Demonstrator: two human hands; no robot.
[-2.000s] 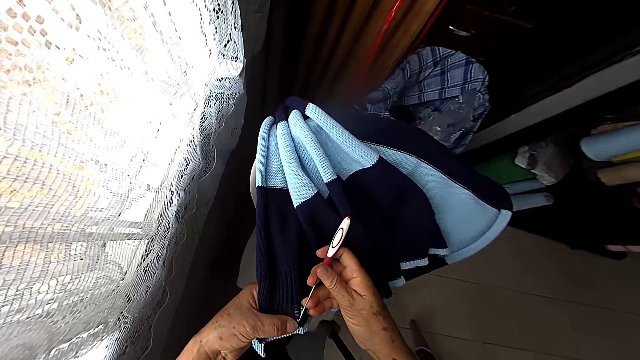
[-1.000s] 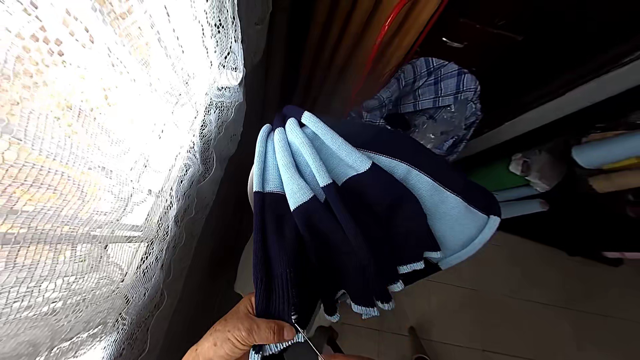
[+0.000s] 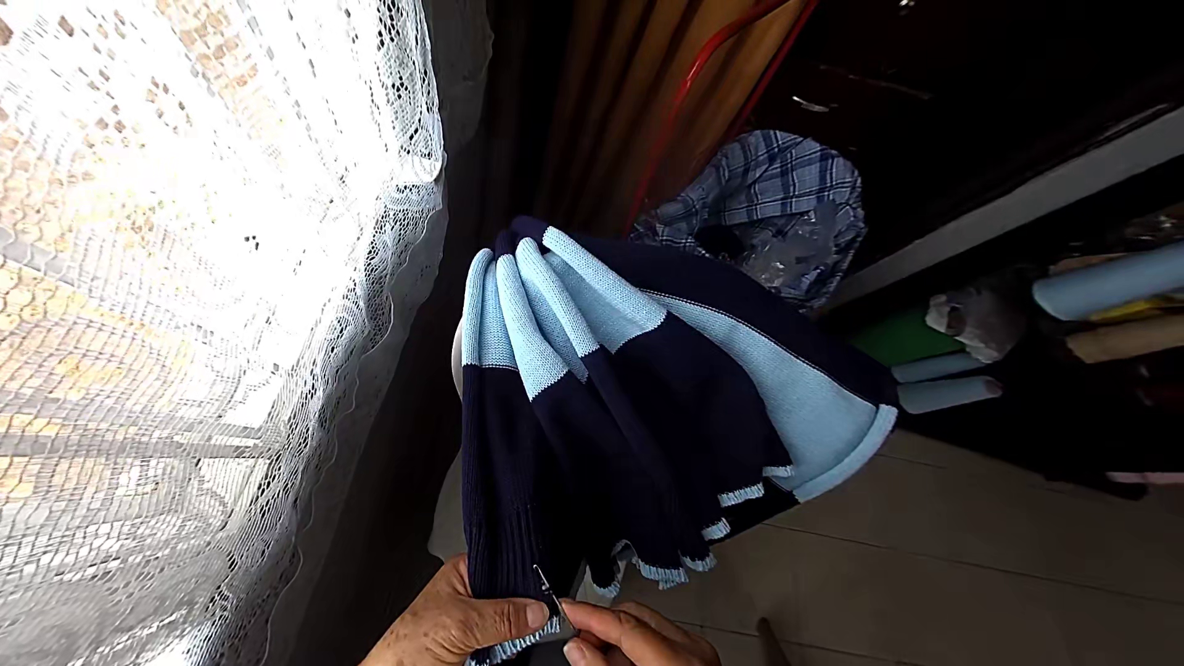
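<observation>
A knitted garment in navy and light blue (image 3: 647, 407) hangs in folds at the centre of the view. My left hand (image 3: 462, 620) pinches its ribbed edge near the bottom, thumb on top, beside the light blue trim. My right hand (image 3: 638, 638) is just to the right at the lower edge of the view, its fingers closed on a thin metal hooked tool (image 3: 552, 595). The tool's hooked tip lies against the navy ribbing just above my left thumb. The tool's handle is hidden from view.
A white lace curtain (image 3: 213, 324) covers the left side. Behind the garment are a blue plaid cloth (image 3: 786, 185) with clear plastic on it and a red tube or frame (image 3: 684, 88). Light blue rolls (image 3: 1110, 282) lie at the right, above the tiled floor (image 3: 888, 555).
Two seconds ago my right hand held the tool with its white and red handle raised in view. It has since lowered, dipping almost out of view one second ago, and shows again at the bottom edge.
</observation>
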